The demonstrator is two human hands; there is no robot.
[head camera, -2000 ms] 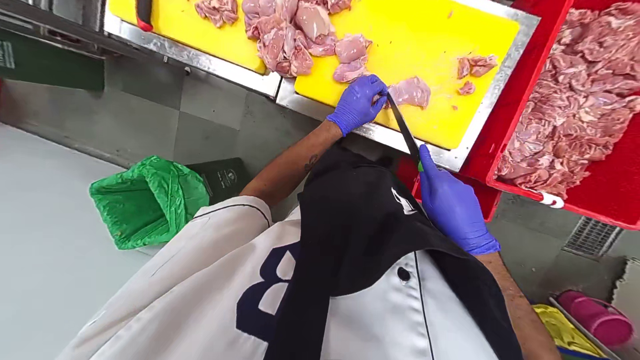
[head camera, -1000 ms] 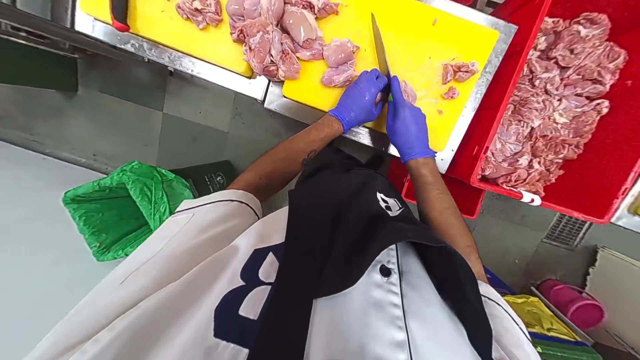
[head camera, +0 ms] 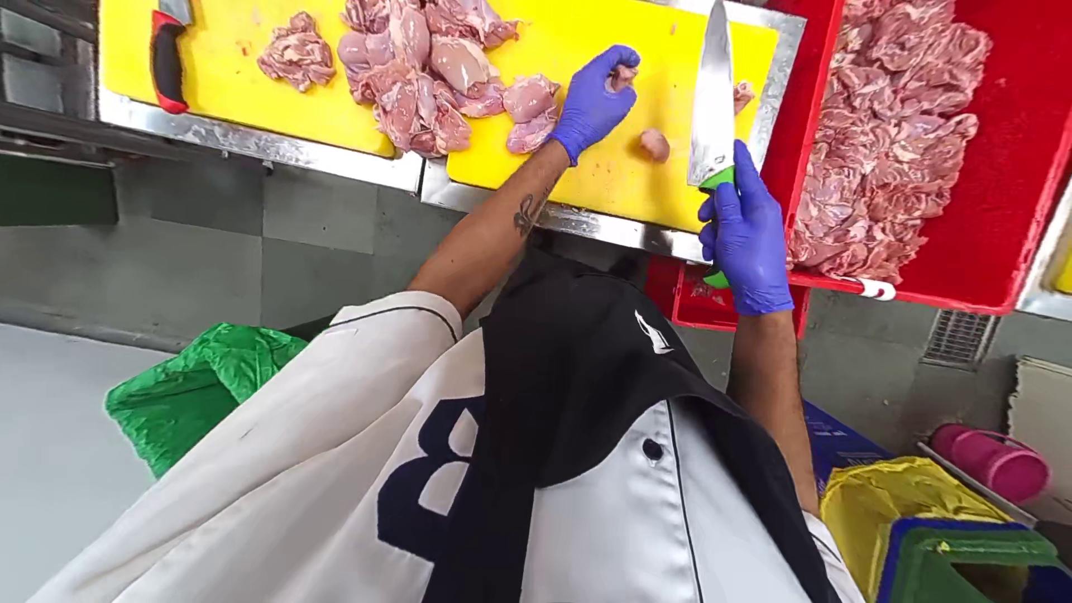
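My left hand (head camera: 596, 105), in a purple glove, grips a small piece of raw chicken (head camera: 621, 78) above the right-hand yellow cutting board (head camera: 536, 172). My right hand (head camera: 748, 230), gloved alike, holds a green-handled chef's knife (head camera: 712, 105) with its blade pointing away from me over the board's right part. Between the hands, a small lump of chicken (head camera: 654, 145) lies on the board. More chicken pieces (head camera: 532, 113) rest left of my left wrist, beside a larger pile (head camera: 410, 75). Another bit of chicken (head camera: 742, 96) is partly hidden behind the blade.
On the left yellow board (head camera: 226, 92) lie a red-and-black-handled knife (head camera: 169, 71) and a chicken piece (head camera: 296, 52). A red crate (head camera: 992, 193) holding much cut chicken stands at the right. Below are a green-lined bin (head camera: 193, 385), a pink bucket (head camera: 1001, 461) and a yellow bag (head camera: 909, 494).
My hands, close together at the knife a second ago, are now apart. The left hand has lifted a piece of chicken, and the right hand has moved right with the knife.
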